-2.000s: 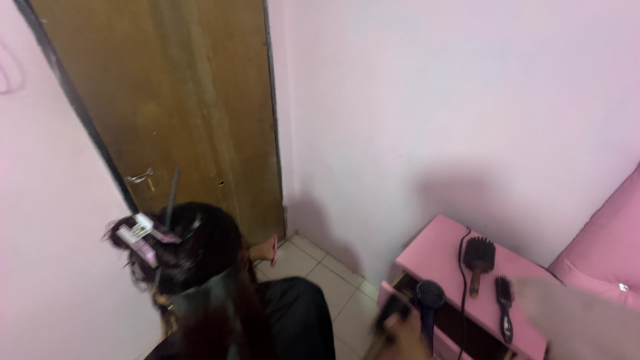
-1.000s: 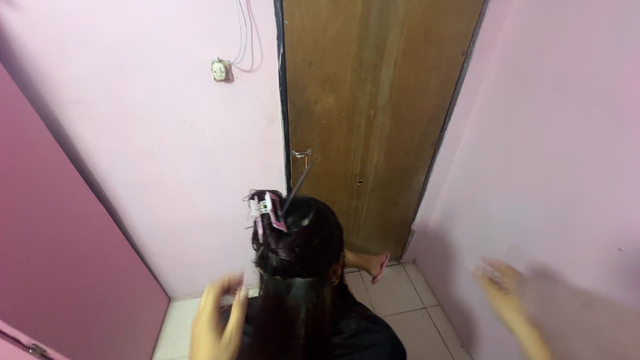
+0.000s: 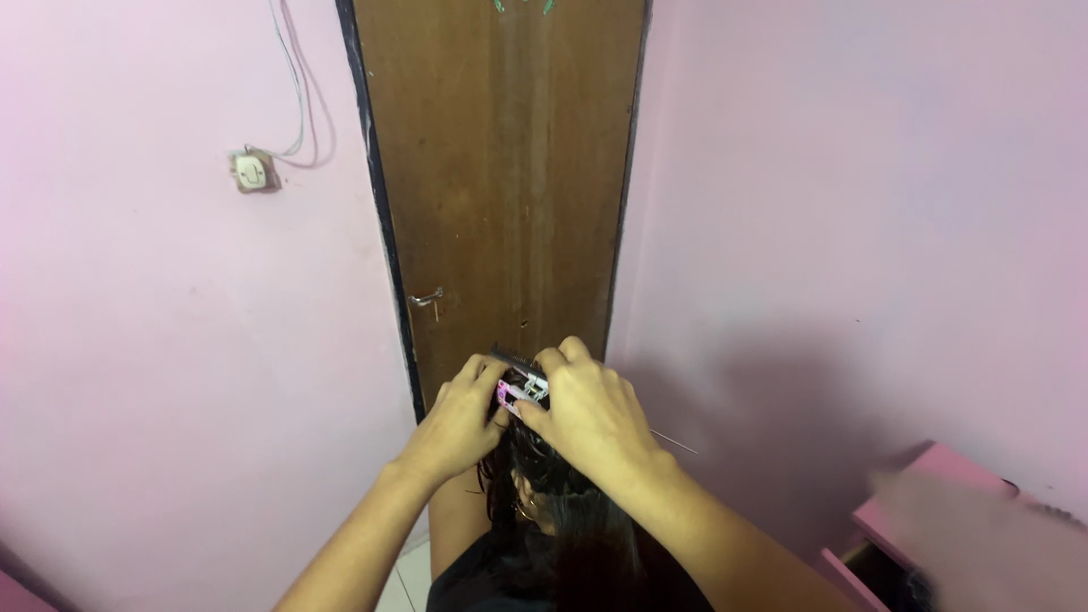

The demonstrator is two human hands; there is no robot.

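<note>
A person with long dark hair [image 3: 586, 518] sits below me in a black top. On top of the head, my right hand [image 3: 595, 408] grips a pink and white hair claw clip [image 3: 520, 393]. A dark rat-tail comb [image 3: 516, 358] is also in that hand; its thin tail shows beyond the wrist. My left hand [image 3: 466, 414] touches the gathered hair at the clip's left side, its fingers bent; whether they pinch a lock cannot be seen. Part of the clip is hidden by my fingers.
A brown wooden door [image 3: 510, 187] with a metal handle stands ahead between pink walls. A switch [image 3: 252, 172] with wires is on the left wall. At the lower right is a pink cabinet [image 3: 952, 467] with its drawer [image 3: 850, 582] pulled out, partly covered by a blurred patch.
Both hands have come together at the top of the person's head, from beside it one second ago. The claw clip, earlier in the hair, is now in my right hand's grip. The view has shifted.
</note>
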